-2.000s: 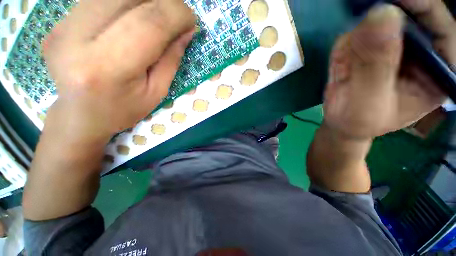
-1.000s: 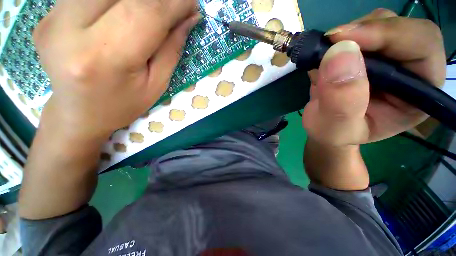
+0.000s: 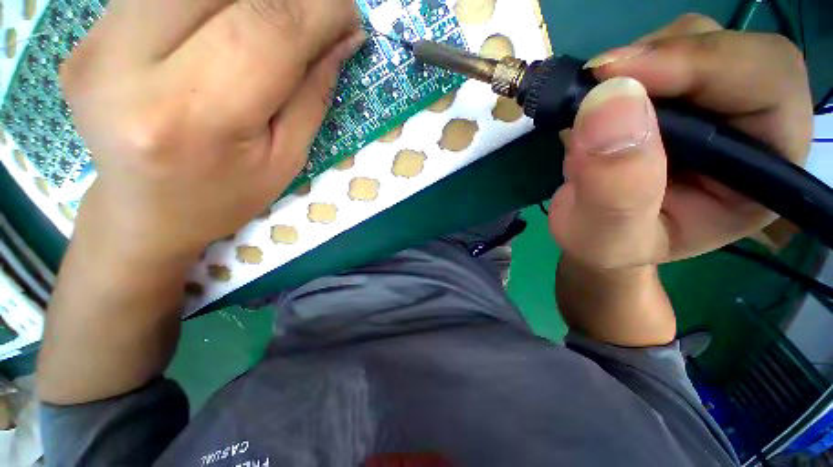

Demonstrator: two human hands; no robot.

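My left hand [image 3: 210, 109] is closed over the green PCB panel [image 3: 365, 114]. A thin line of solder wire [image 3: 382, 35] shows at its fingertips; the rest inside the fist is hidden. My right hand [image 3: 639, 164] holds the soldering iron [image 3: 557, 91] by its black handle, like a pen. The iron's dark tip points left, at or just above the panel, close to the left fingertips; I cannot tell if it touches. The panel lies on the white perforated tray [image 3: 388, 187], with tan holes along its near edge.
A dark green bench edge [image 3: 438, 205] runs below the tray. More white trays [image 3: 18, 306] show at the far left. The iron's black cord [image 3: 813, 205] runs off to the right. Green floor and a dark slatted thing [image 3: 772, 365] show at the lower right.
My right hand has come left and inward from the right side, bringing the iron's tip over the panel. Over the last second it shifted only slightly left. My left hand has barely moved.
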